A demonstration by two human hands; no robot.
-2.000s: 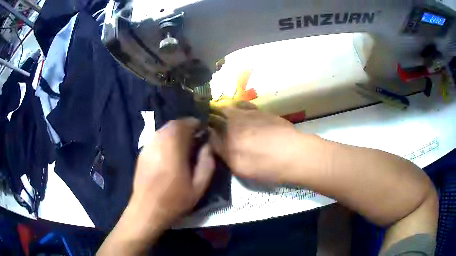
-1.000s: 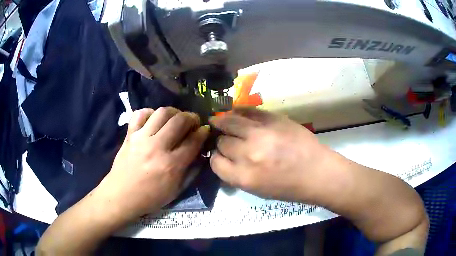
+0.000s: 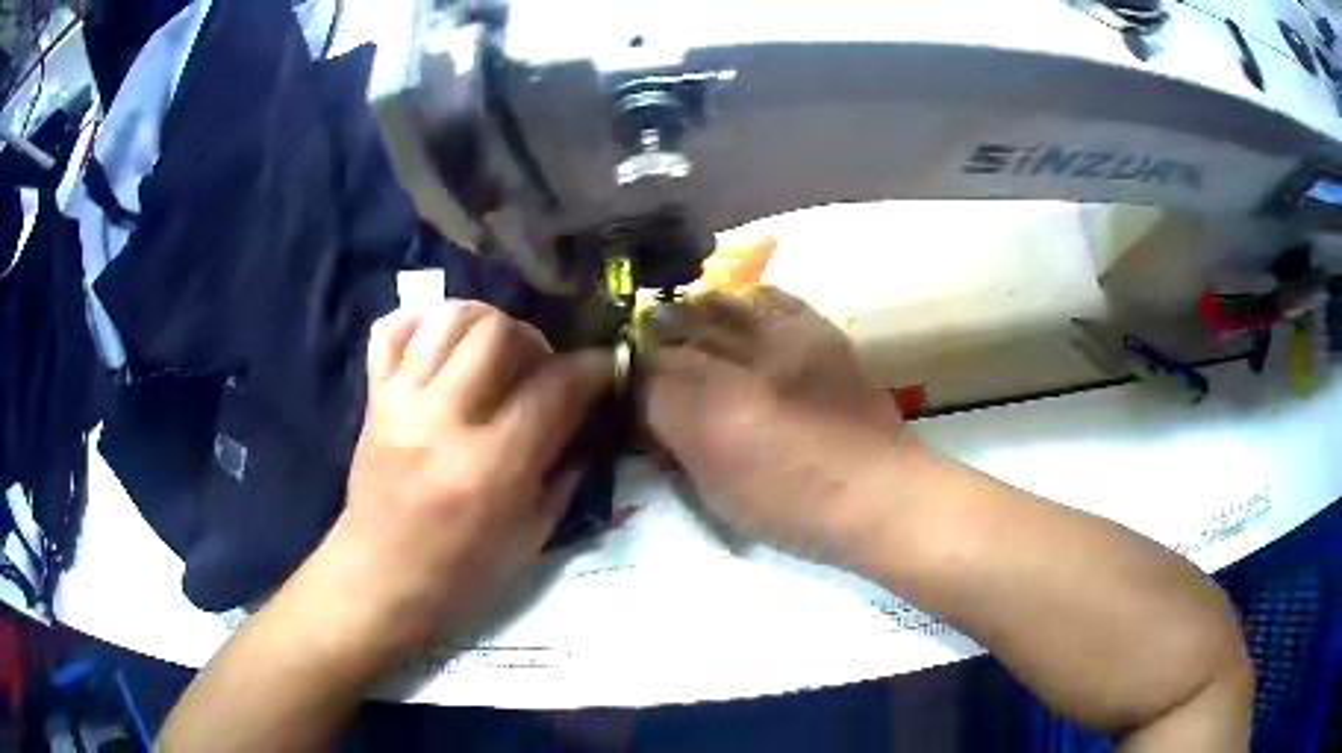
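Observation:
The dark garment cloth [image 3: 295, 294] lies left of the needle, with a small pale label [image 3: 230, 458] on it. My left hand [image 3: 456, 427] is on the dark cloth just left of the presser foot, fingers bent and thumb toward the needle. My right hand [image 3: 765, 412] is close to the foot on its right side, its fingertips nearly meeting my left ones. Both hands pinch the cloth edge; the exact grip is blurred and partly hidden. The presser foot area [image 3: 623, 294] is lit yellow-green under the sewing machine head [image 3: 501, 147].
The machine arm [image 3: 913, 125] spans above. Orange tape [image 3: 743, 261] is behind my right hand and a red strip [image 3: 910, 399] beside it. Thread snips [image 3: 1167, 363] lie at right. The white table's curved front edge [image 3: 589, 684] is nearest me. Dark pieces with pale edges [image 3: 41, 368] hang at far left.
Less cloth shows in front of my hands than before. The view has shifted a little. My fingers remain close to the foot, and the right hand now covers more of the orange tape.

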